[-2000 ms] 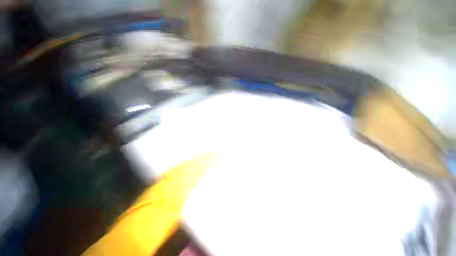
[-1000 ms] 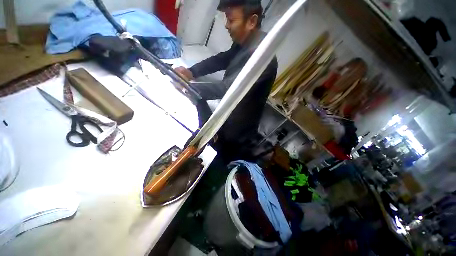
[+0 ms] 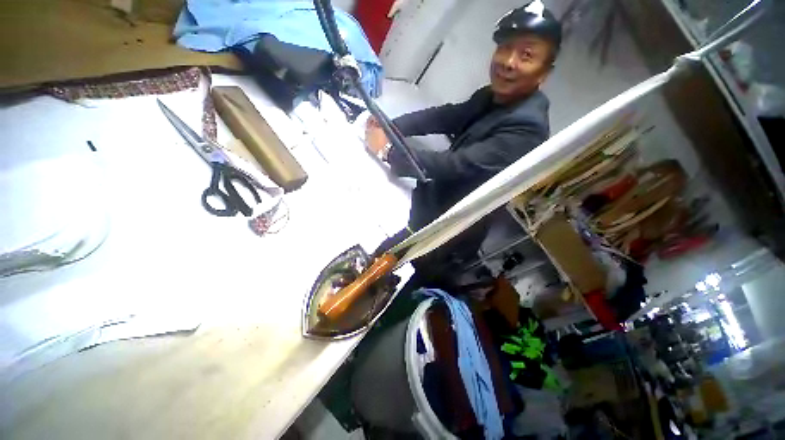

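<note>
No hand of mine is in the picture. The steam iron (image 3: 355, 294) stands at the right edge of the white table (image 3: 258, 344), its orange-brown wooden handle up and nobody holding it. A long pale covered hose (image 3: 551, 163) runs from it up to the right. Curved white fabric pieces (image 3: 112, 333) lie flat at the left, and more white pieces (image 3: 52, 245) lie further back, partly washed out by glare. Black-handled shears (image 3: 219, 176) lie open beside a brown oblong block (image 3: 258, 137). A patterned tape (image 3: 209, 120) runs between and under them.
A person in a dark jacket (image 3: 491, 137) stands at the table's far side, hands on white material. A dark bar (image 3: 379, 107) hangs over the table. Light blue cloth (image 3: 258, 21) and brown sheet (image 3: 103, 39) lie at the back. A tub (image 3: 417, 361) with cloth stands below the right edge.
The view has settled from a blur and then shifted, so the table things sit further right. The other person has turned the head towards the camera. The sleeve seen earlier is gone.
</note>
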